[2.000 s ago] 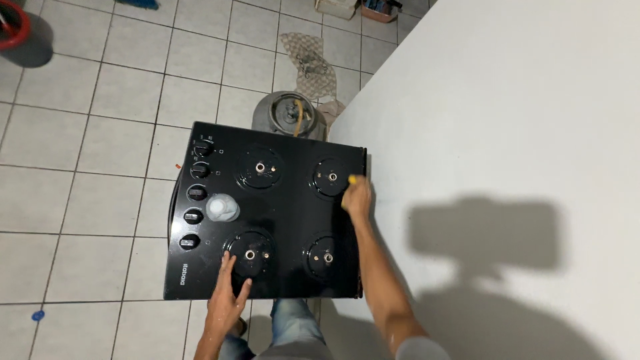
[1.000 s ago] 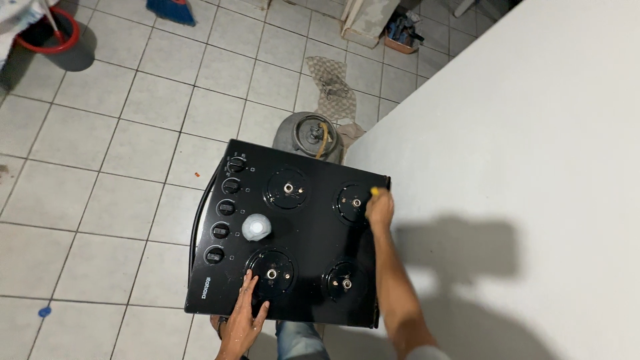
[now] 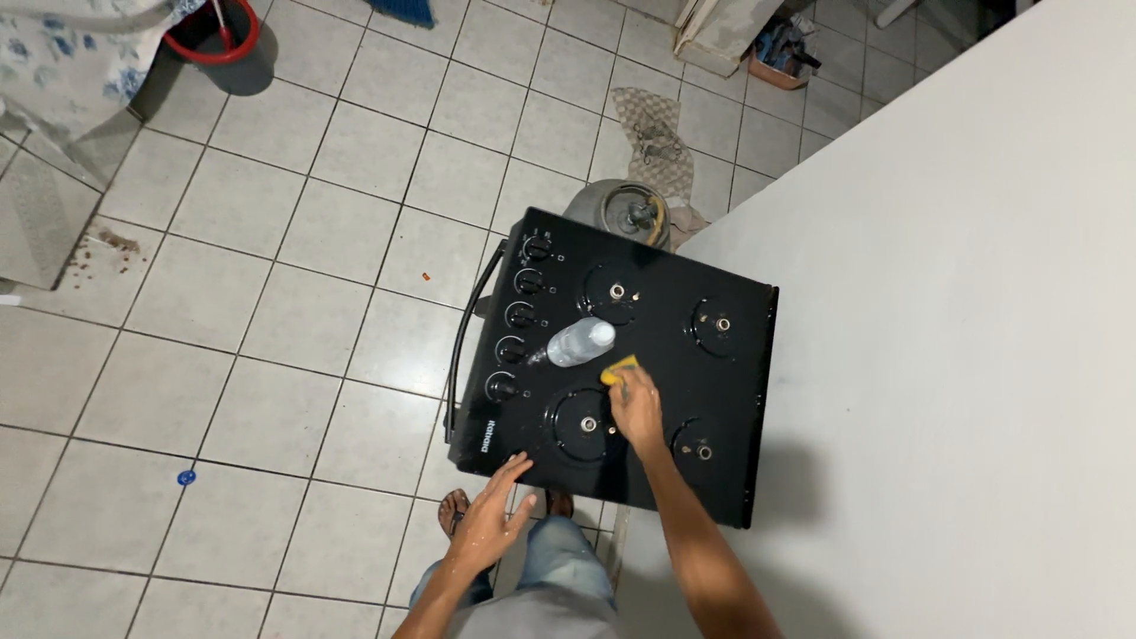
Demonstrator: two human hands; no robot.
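A black gas stove (image 3: 657,373) shows its top with burner jets and a row of control knobs (image 3: 520,315) along its left side; no grates or burner caps sit on it. My right hand (image 3: 637,413) presses a yellow sponge (image 3: 619,368) to the middle of the stove top. Just left of and above the sponge, a clear plastic bottle (image 3: 581,343) with a whitish cap stands on the surface. My left hand (image 3: 488,524) is at the stove's near left edge, fingers apart, fingertips by the edge, holding nothing.
A grey gas cylinder (image 3: 619,209) stands behind the stove, with a patterned cloth (image 3: 655,133) on the tiled floor beyond. A white wall (image 3: 958,293) rises at the right. A red-rimmed bucket (image 3: 240,71) and a table with a floral cloth (image 3: 80,53) are at upper left.
My right hand has moved with the yellow sponge from the stove's far right edge to its middle. My left hand has drawn back from the lower left burner to the near edge.
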